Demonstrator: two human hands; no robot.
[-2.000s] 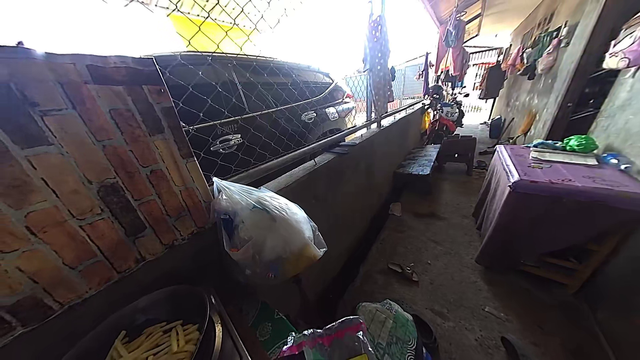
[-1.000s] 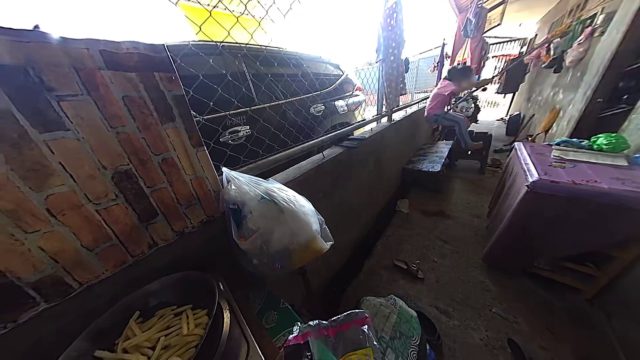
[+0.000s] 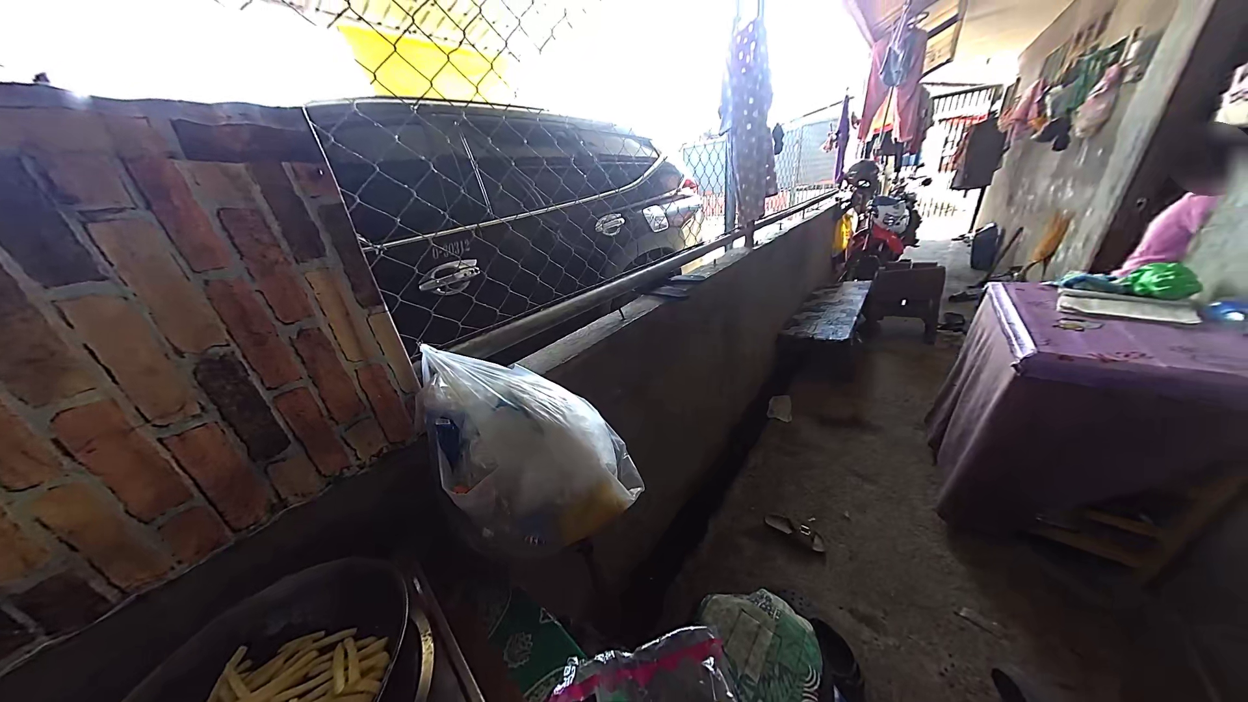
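Note:
Neither of my hands shows in the head view. At the lower left, a dark pan (image 3: 388, 604) holds cut potato fries (image 3: 307, 671). A filled clear plastic bag (image 3: 531, 453) hangs against the low concrete wall, right of the brick-patterned panel (image 3: 185, 322). Along the bottom edge lie a silver and pink plastic packet (image 3: 648, 671) and a green and white patterned cloth or bag (image 3: 762, 643). What the hands hold or touch is out of sight.
A table with a purple cloth (image 3: 1072, 419) stands at right, bearing a green plastic bag (image 3: 1162, 281). A person (image 3: 1170, 229) is behind it. Footwear (image 3: 795, 532) lies on the concrete floor. A bench (image 3: 827, 310), stool (image 3: 907, 292) and motorcycle (image 3: 877, 229) line the passage; a car (image 3: 507, 205) is beyond the chain-link fence.
A person in pink, seen one second ago by the bench and stool, is no longer there; a person in pink now shows behind the purple table at right.

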